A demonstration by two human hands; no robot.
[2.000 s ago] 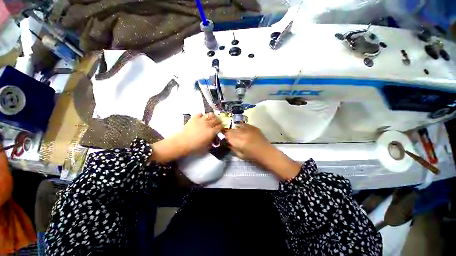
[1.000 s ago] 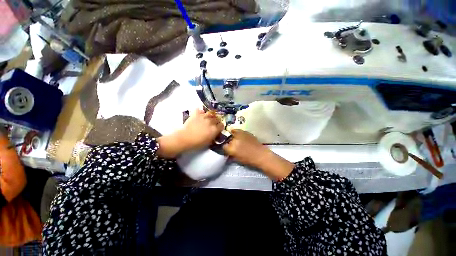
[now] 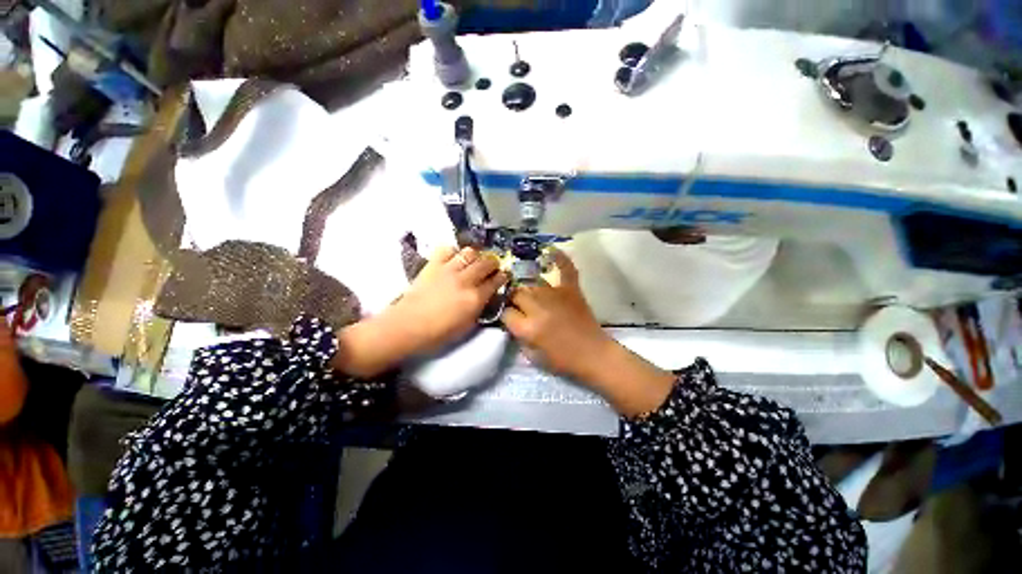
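My left hand (image 3: 446, 301) lies on the garment panel just left of the needle area, fingertips pressing the cloth. My right hand (image 3: 551, 320) is at the front right of the presser foot (image 3: 527, 267), its fingers bent at the cloth edge. A small dark object with a loop shows between the fingertips; I cannot tell what it is or which hand has it. The white lining (image 3: 252, 168) with brown seam strips spreads to the left, and a white part (image 3: 457, 368) bulges over the table's front edge. Brown speckled fabric (image 3: 241, 286) lies beside my left sleeve.
The white sewing machine (image 3: 717, 123) spans the back and right. A white tape roll (image 3: 900, 354), a brown stick (image 3: 964, 392) and an orange-handled tool (image 3: 973, 342) are at right. A dark blue box (image 3: 50, 207) and red-handled scissors (image 3: 31, 303) are at left. A brown fabric pile (image 3: 319, 45) lies behind.
The view has shifted slightly. Both hands remain by the needle; my right hand's fingers have moved up beside the presser foot, and my left hand lies flatter on the cloth.
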